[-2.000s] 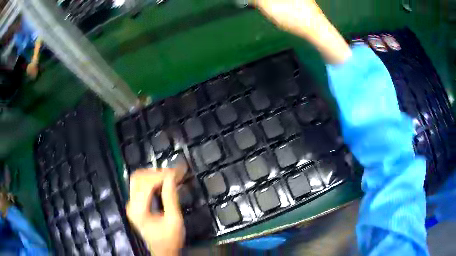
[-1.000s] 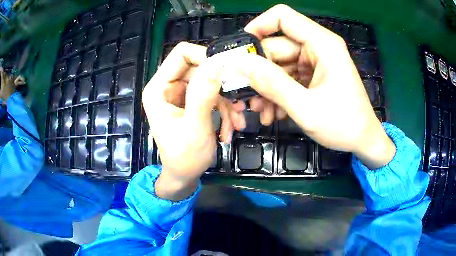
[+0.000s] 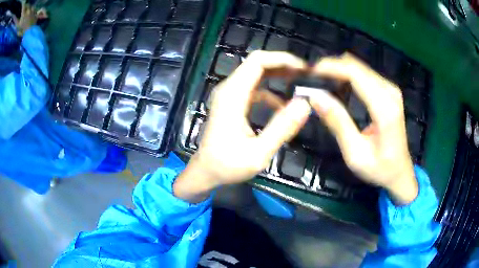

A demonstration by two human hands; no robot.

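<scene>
My left hand point(image 3: 236, 123) and my right hand point(image 3: 365, 118) are bare and raised together over the middle tray. Between their fingertips they hold a small black housing unit point(image 3: 310, 82) with a white face point(image 3: 311, 92) partly showing. Fingers cover much of it, and it is blurred. Both thumbs rest at its near side. The middle black tray point(image 3: 252, 39) lies under my hands, with matte dark rounded squares in several of its pockets.
An empty shiny black tray point(image 3: 134, 68) lies at the left. Stacked black trays point(image 3: 462, 193) stand at the far right. The green bench point(image 3: 446, 131) shows between trays. A person in a blue smock point(image 3: 31, 104) is at the left, above a grey floor point(image 3: 31, 220).
Two seconds ago my hands were apart; one second ago they held the unit with its white and yellow face showing. Now it sits further right in view, that face mostly hidden. The view has tilted.
</scene>
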